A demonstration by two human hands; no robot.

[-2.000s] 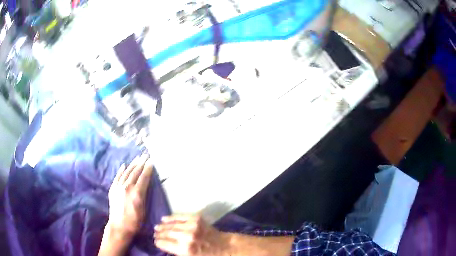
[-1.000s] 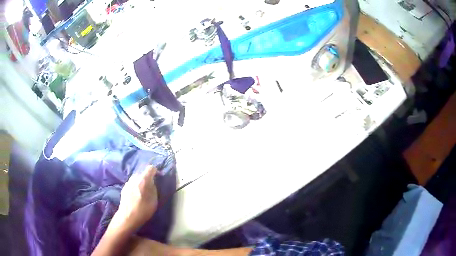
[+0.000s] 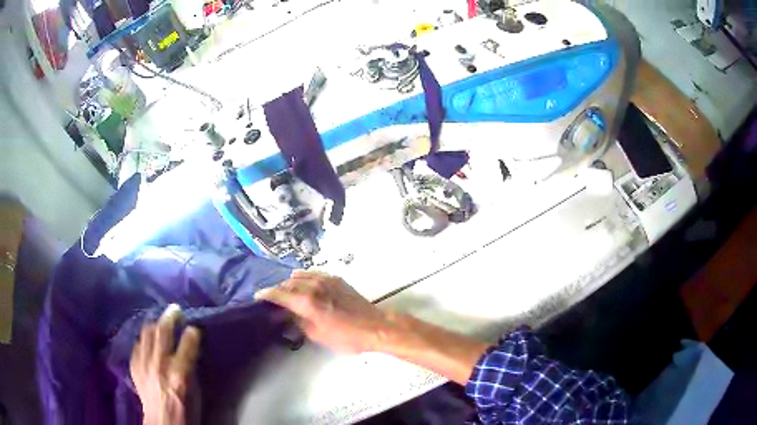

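A puffy purple-navy garment (image 3: 178, 278) lies heaped left of and below the needle area. My left hand (image 3: 166, 365) is on its folded dark edge at the lower left, fingertips gripping the cloth. My right hand (image 3: 332, 311) pinches the same edge just below the presser foot area (image 3: 303, 245). The dark border stretches between both hands. The white sewing machine head with a blue stripe (image 3: 531, 83) runs across the upper view. Whether the cloth is under the foot is hard to tell.
Purple strips (image 3: 303, 141) hang over the machine head. A metal ring-shaped item (image 3: 436, 207) lies on the white bed behind the needle, beside a purple scrap (image 3: 448, 163). A dark panel (image 3: 643, 145) is at the right. A pale blue box (image 3: 689, 386) is lower right. Cluttered supplies stand upper left.
My right hand has come up to the cloth edge near the foot. My left hand has moved down and left. The garment's dark edge is now spread between them. The view has shifted.
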